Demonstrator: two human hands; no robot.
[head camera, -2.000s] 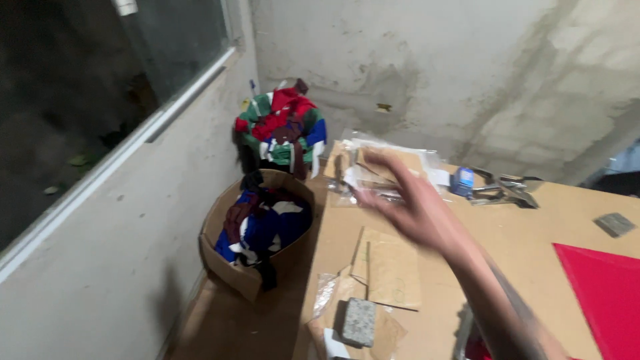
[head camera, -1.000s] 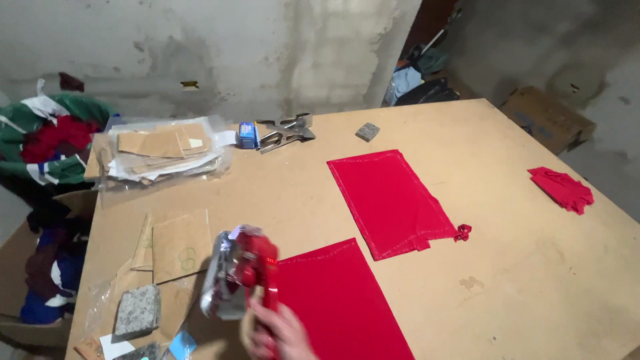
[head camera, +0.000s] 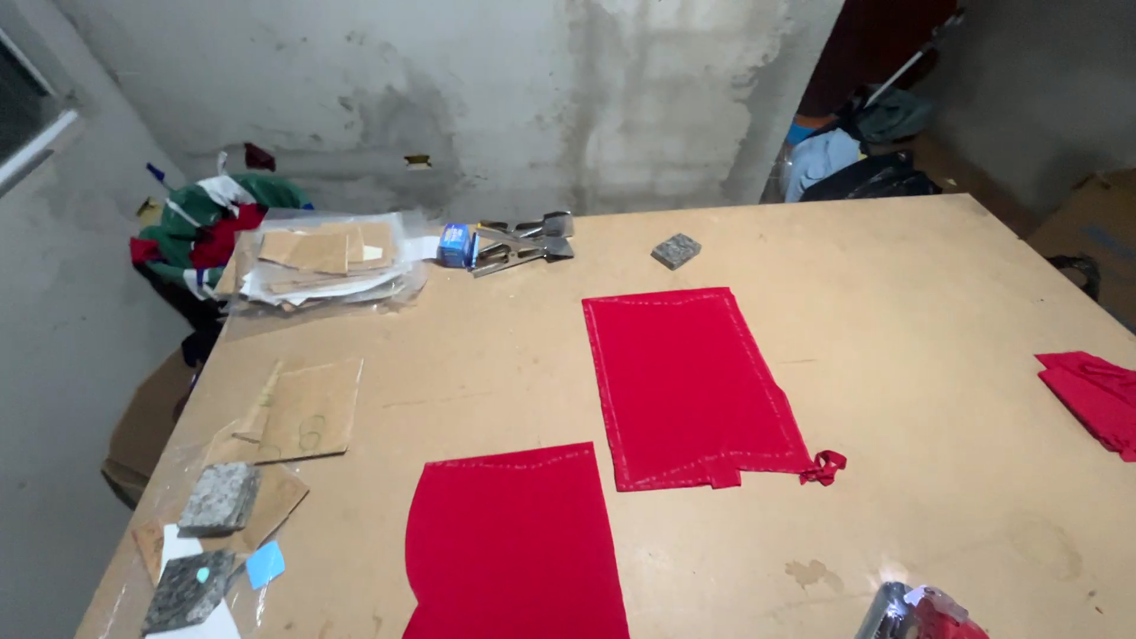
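Neither of my hands shows in the head view now. A red and metallic tool (head camera: 927, 612), only partly in frame, is at the bottom edge right of centre; whether a hand touches it is hidden. One red fabric panel (head camera: 692, 390) with a pale marked outline lies flat mid-table, a small twisted red scrap (head camera: 825, 468) at its lower right corner. Nearer and to the left lies a second red fabric panel (head camera: 519, 541), cut off by the bottom edge. Folded red fabric (head camera: 1092, 399) rests at the right edge.
On the wooden table (head camera: 932, 293) are a grey stone block (head camera: 676, 251), metal clamps (head camera: 524, 241), a blue box (head camera: 455, 245) and bagged cardboard pieces (head camera: 319, 253). Two more stone blocks, one being a speckled block (head camera: 219, 499), sit on cardboard at left. A fabric-filled container (head camera: 200, 217) stands beyond.
A hand held the red and metallic tool over the left side of the table one second ago; the tool is now at the bottom right and no hand shows.
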